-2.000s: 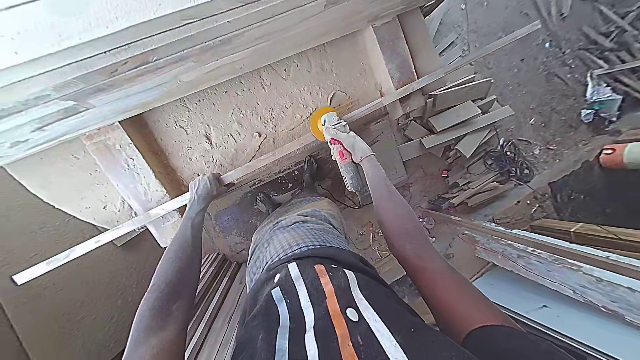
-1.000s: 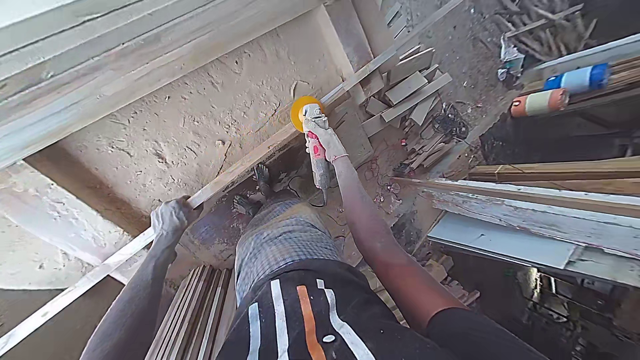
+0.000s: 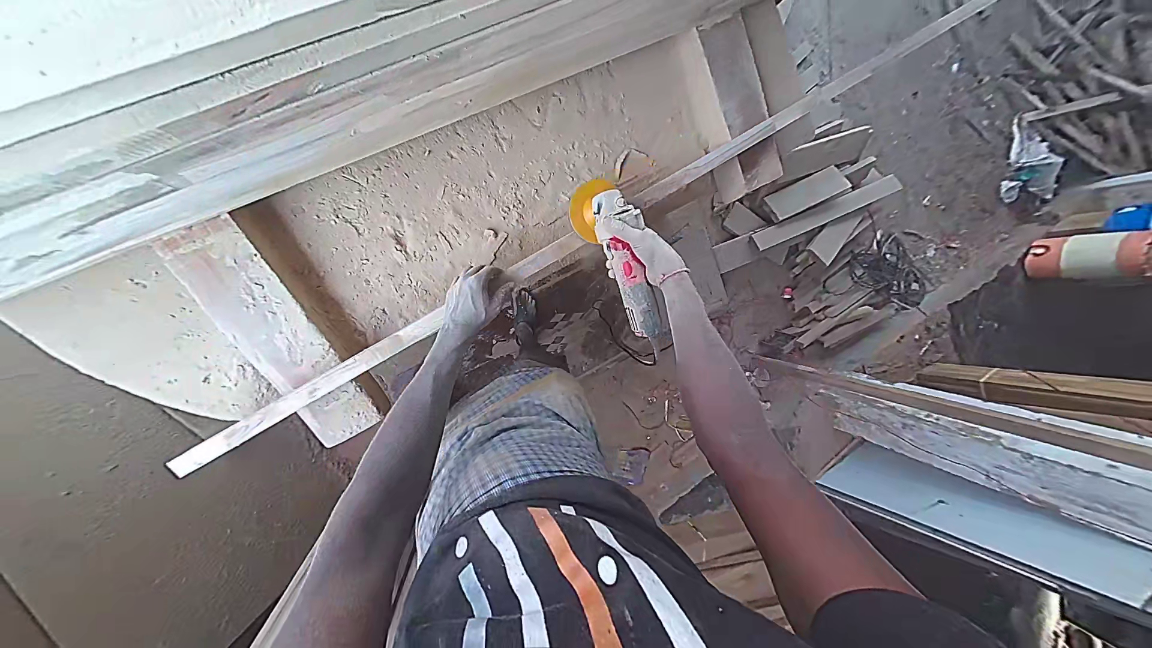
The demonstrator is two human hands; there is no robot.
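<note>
A long narrow wooden strip runs diagonally from the lower left to the upper right. My left hand, bare and dusty, grips its near edge left of the middle. In a white glove, my right hand is closed around the head end of an angle grinder with a red and grey dusty body. The grinder's yellow disc is at the strip's edge; whether it touches the wood cannot be told. A dark cord hangs from the grinder's rear end.
Wood offcuts lie piled at the right, beside a tangle of dark cable. A dusty board surface lies beyond the strip. My foot is just under it. Long timber pieces and an orange and white cylinder are farther right.
My left hand has moved along the strip toward the grinder, so the gap between my hands is smaller. The grinder stays in my right hand. The view has swung back left.
</note>
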